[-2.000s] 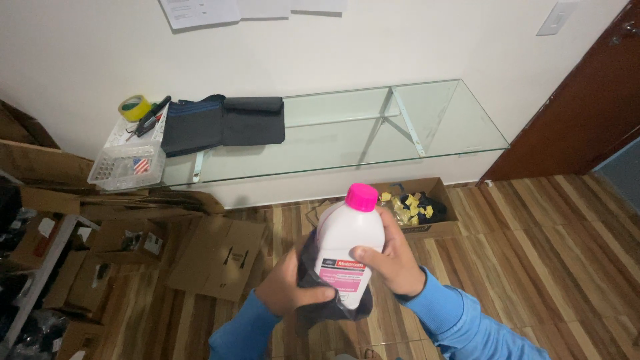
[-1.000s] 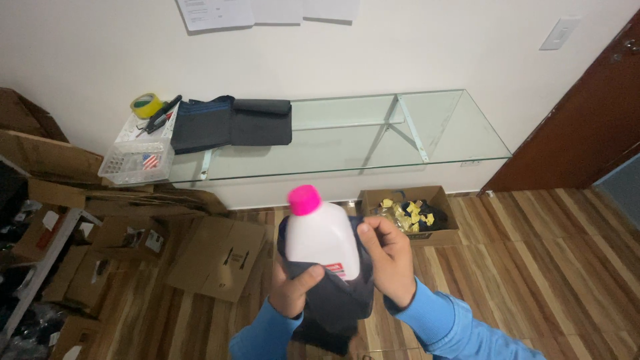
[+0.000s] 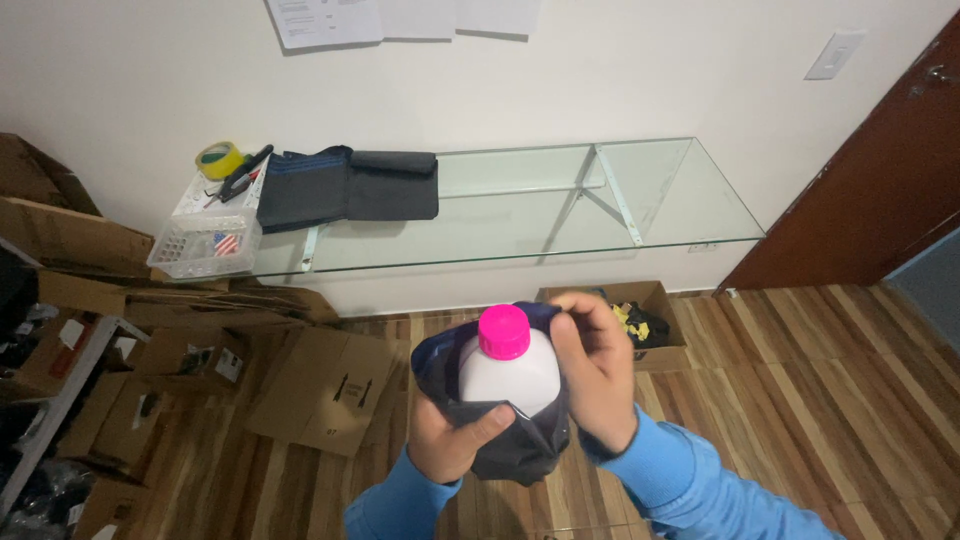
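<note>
A white plastic bottle (image 3: pixel 510 379) with a pink screw cap (image 3: pixel 504 331) stands upright inside a dark plastic bag (image 3: pixel 521 450); only its cap and shoulders show above the bag's rim. My left hand (image 3: pixel 457 439) grips the bag from the left, its thumb over the front edge. At the right rim, my right hand (image 3: pixel 598 364) pinches the bag between thumb and fingers. The bottle's label is hidden by the bag.
Beyond my hands, a glass shelf (image 3: pixel 487 240) holds folded dark bags (image 3: pixel 390 187), a clear plastic basket (image 3: pixel 202 244), yellow tape (image 3: pixel 219 160) and tools. Cardboard boxes (image 3: pixel 187 352) lie at left; an open carton (image 3: pixel 660 360) sits below the shelf, near a brown door (image 3: pixel 862 172).
The bag has come up around the bottle, covering the label that showed two seconds ago. My right hand has moved from the bottle to the bag's rim.
</note>
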